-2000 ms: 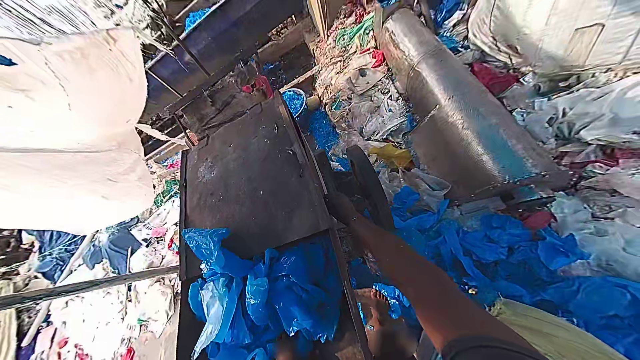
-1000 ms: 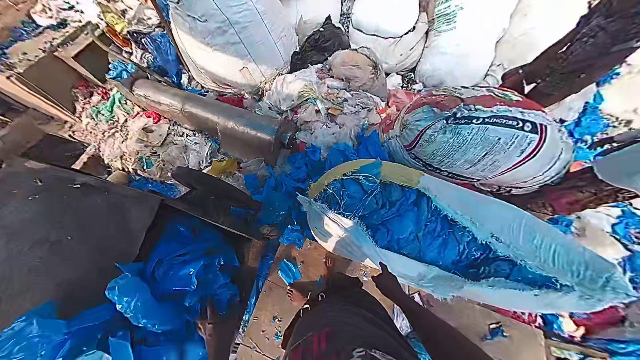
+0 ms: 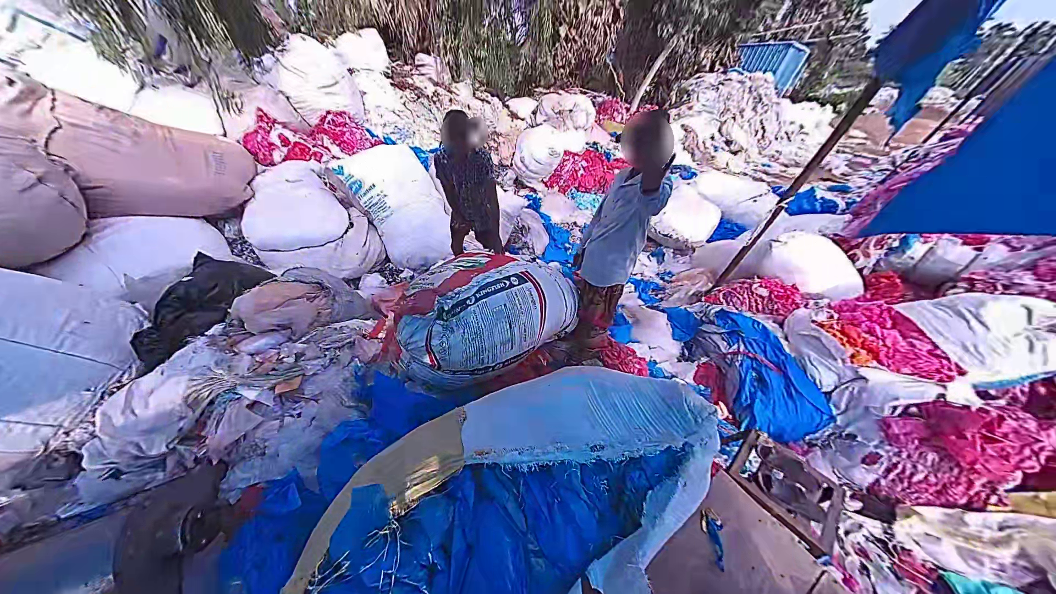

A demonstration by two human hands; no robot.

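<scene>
Neither of my hands shows in the head view now, so what they hold is hidden. At the bottom centre lies a large open woven sack (image 3: 594, 412) with a frayed white rim and a tan edge on its left. Blue plastic film (image 3: 495, 528) fills its mouth. Just behind it rests a full printed woven sack (image 3: 495, 318) with a red and white pattern. More blue plastic sheeting (image 3: 268, 528) lies on the ground left of the open sack.
Two people (image 3: 470, 190) (image 3: 623, 223) stand behind the printed sack. Stuffed white sacks (image 3: 396, 202) are piled at the back and left. A slanting pole (image 3: 796, 186) rises at right near a blue tarp (image 3: 969, 173). Pink plastic scraps (image 3: 949, 454) and a board (image 3: 734, 544) lie at right.
The view has swung right and up, away from the metal table. The hand seen at the open sack's edge one second ago has gone out of view.
</scene>
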